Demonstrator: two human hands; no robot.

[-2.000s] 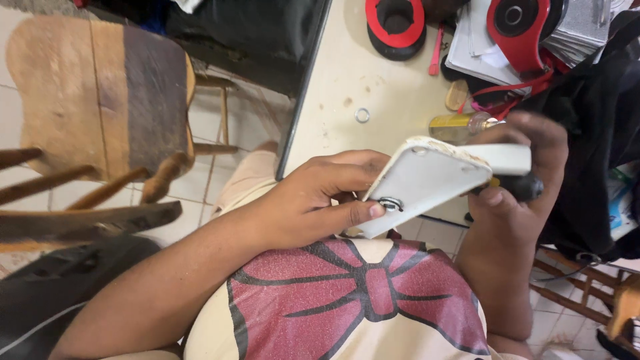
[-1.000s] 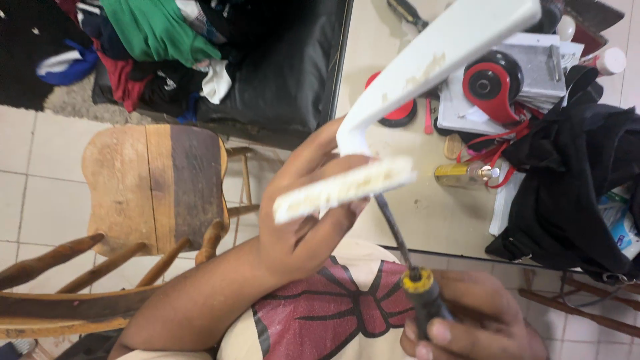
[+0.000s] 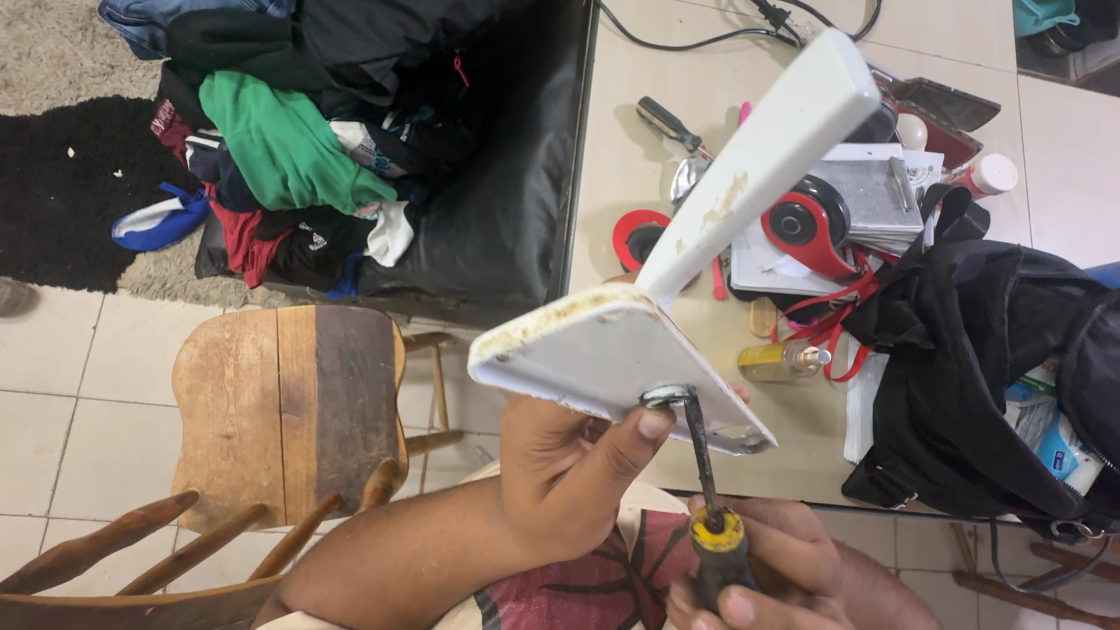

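Observation:
My left hand (image 3: 582, 472) grips the edge of a white L-shaped part (image 3: 612, 350), perhaps plastic, with a flat, rimmed plate and a long arm slanting up to the right. Its thumb presses beside a round metal fitting (image 3: 668, 395) at the plate's lower edge. My right hand (image 3: 770, 569) is closed around the black and yellow handle of a screwdriver (image 3: 703, 455). The blade points up, and its tip meets or overlaps the metal fitting; exact contact is hard to tell. Brown residue marks the plate's rim, and the arm has a worn patch.
On the table (image 3: 630, 157) lie a second screwdriver (image 3: 669, 122), a red tape roll (image 3: 643, 241), a red and black tape dispenser (image 3: 805, 223), papers and a small yellow bottle (image 3: 783, 360). A black bag (image 3: 980, 367) is at right. A wooden chair (image 3: 289, 411) and a clothes pile (image 3: 280, 157) are at left.
The white part has turned, so its flat face and fitting show again. The screwdriver's tip has come to the fitting; one second ago its blade was beside the part. The view has shifted.

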